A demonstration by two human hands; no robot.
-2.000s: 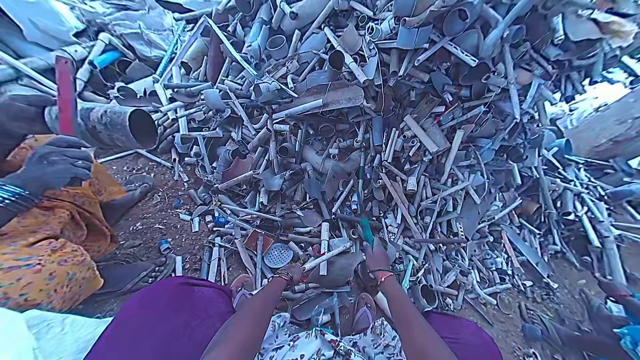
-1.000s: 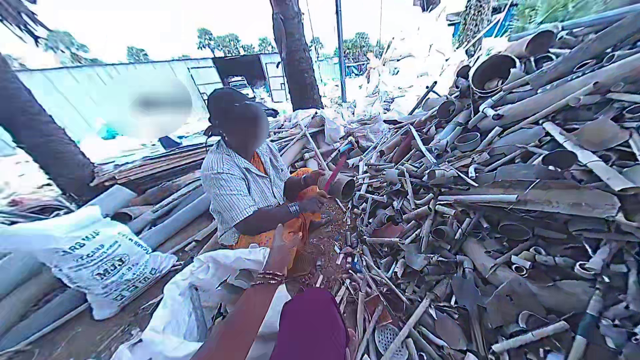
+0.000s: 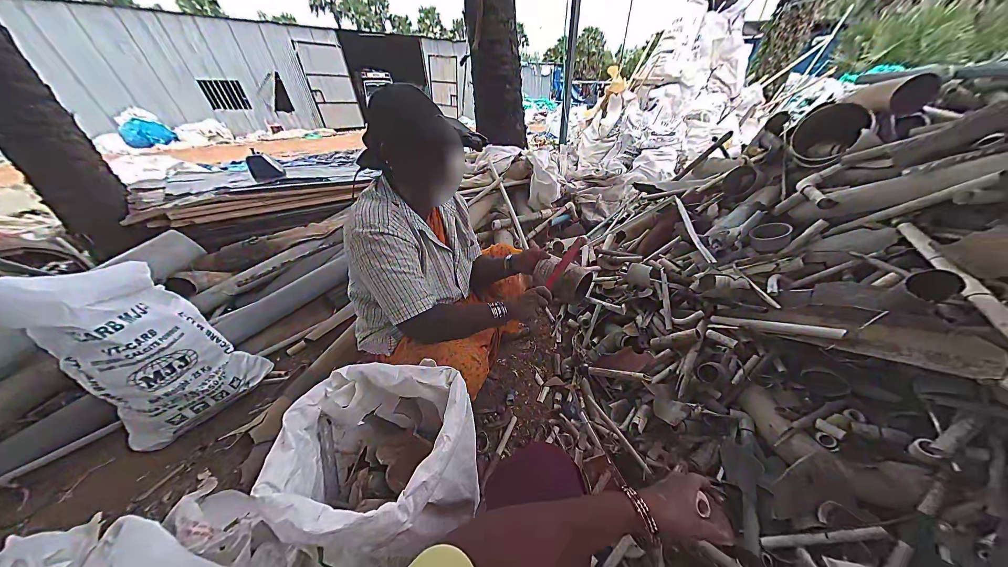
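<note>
My left hand (image 3: 693, 508), with a beaded bracelet at the wrist, is low over the scrap pipe heap (image 3: 787, 465). A small pale ring (image 3: 702, 504) shows against its fingers; whether they grip it is unclear. My right hand is out of view. Left of my forearm stands an open white woven sack (image 3: 457, 472) with broken plastic pieces (image 3: 394, 465) inside. My knee in purple cloth (image 3: 535, 476) is behind the forearm. A rounded yellow thing (image 3: 441, 556) is at the bottom edge.
Ahead, a seated co-worker (image 3: 417, 268) holds a wide pipe piece (image 3: 563, 277) and a red flat bar-like tool (image 3: 567, 264). A printed white sack (image 3: 157, 370) lies at left by long grey pipes (image 3: 291, 299). Tree trunks (image 3: 496, 71) and a metal-sheet shed (image 3: 197, 71) stand behind.
The view has swung up and left from the heap. My left hand, raised near the open sack one second ago, is now to the right over the scrap. My right hand has left view.
</note>
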